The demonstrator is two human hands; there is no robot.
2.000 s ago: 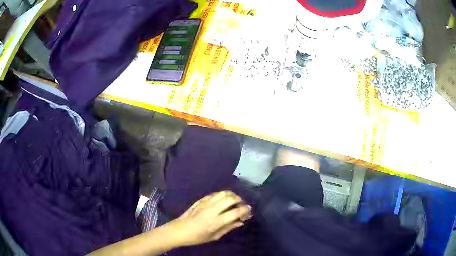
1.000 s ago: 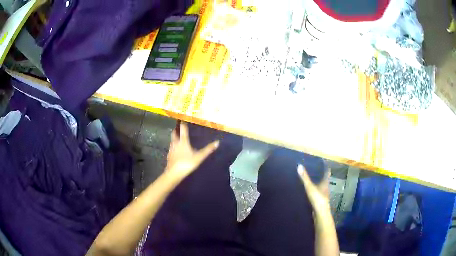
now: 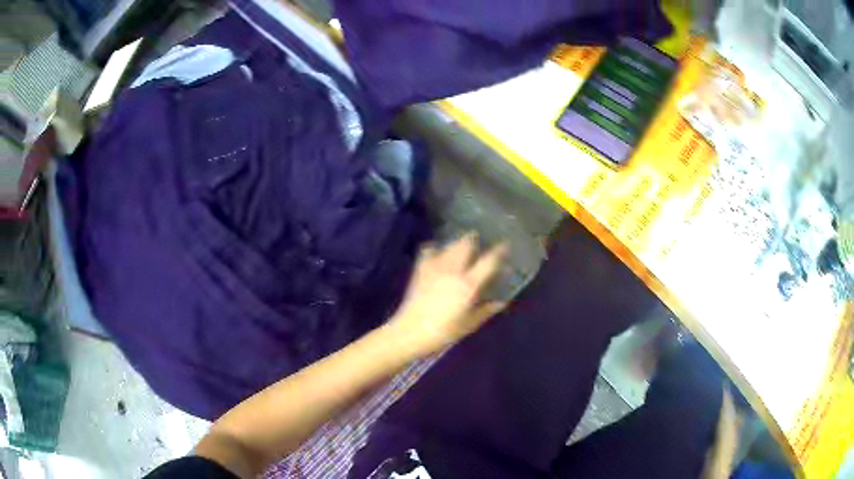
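Note:
A large heap of dark purple garments (image 3: 215, 224) lies at the left, beside me. Another dark purple garment (image 3: 468, 42) lies over the table's far left part and hangs past its edge. My left hand (image 3: 454, 285) is between the heap and my lap, fingers spread, slightly blurred, with nothing in it. Dark cloth (image 3: 524, 365) covers my lap and legs. My right hand (image 3: 726, 435) is at the lower right below the table edge, small, blurred and partly hidden; its fingers cannot be made out.
The white tabletop (image 3: 805, 374) with yellow printed tape runs diagonally at the right. A smartphone (image 3: 618, 101) with a lit green screen lies on it. Small silvery parts (image 3: 749, 192) are scattered farther right. Boxes and papers are at the upper left.
The view has swung left, bringing the garment heap towards the middle. My left hand has moved off my leg towards the heap. My right hand is now near the picture's lower right.

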